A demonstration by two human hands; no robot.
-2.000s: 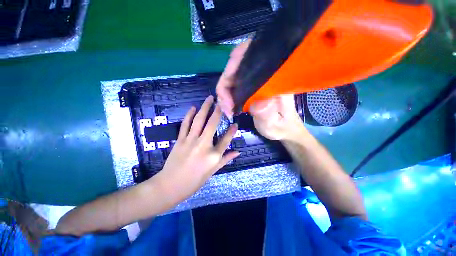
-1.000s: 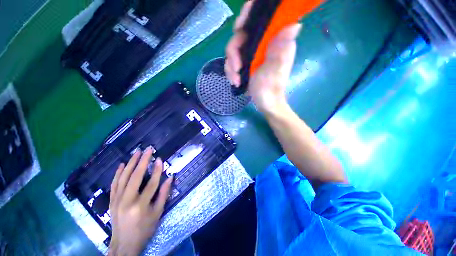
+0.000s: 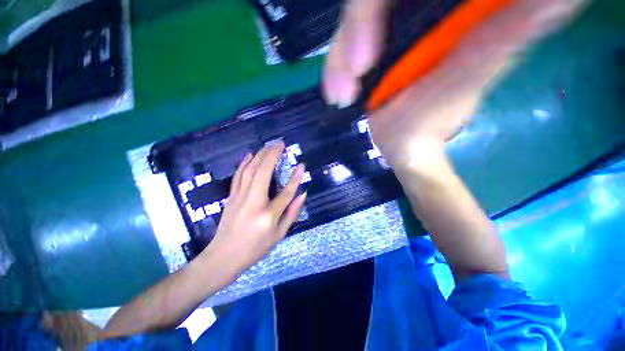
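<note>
A black plastic housing (image 3: 342, 185) lies on a silvery protective sheet (image 3: 329, 240) in front of me, slightly tilted. It has small white bracket-shaped areas near both ends and the middle, and a narrow silver strip (image 3: 283, 171) across its middle. My left hand (image 3: 257, 206) lies flat with fingers spread on the housing beside the strip. My right hand (image 3: 425, 123), large and blurred, holds the orange and black screwdriver (image 3: 438, 51) over the right part of the housing. The screwdriver's bit is not visible. The screw dish cannot be made out.
Another black housing on its sheet (image 3: 65, 68) lies at the upper left, and one more (image 3: 301, 27) at the top middle, partly behind the right hand. The green bench (image 3: 75, 226) surrounds them. A dark cord (image 3: 562, 185) runs at the right. Part of another person's arm shows at the lower left.
The camera view has turned back from the angled view of a second ago. The right hand with the screwdriver has moved from above the screw dish to over the housing. The left hand remains on the housing.
</note>
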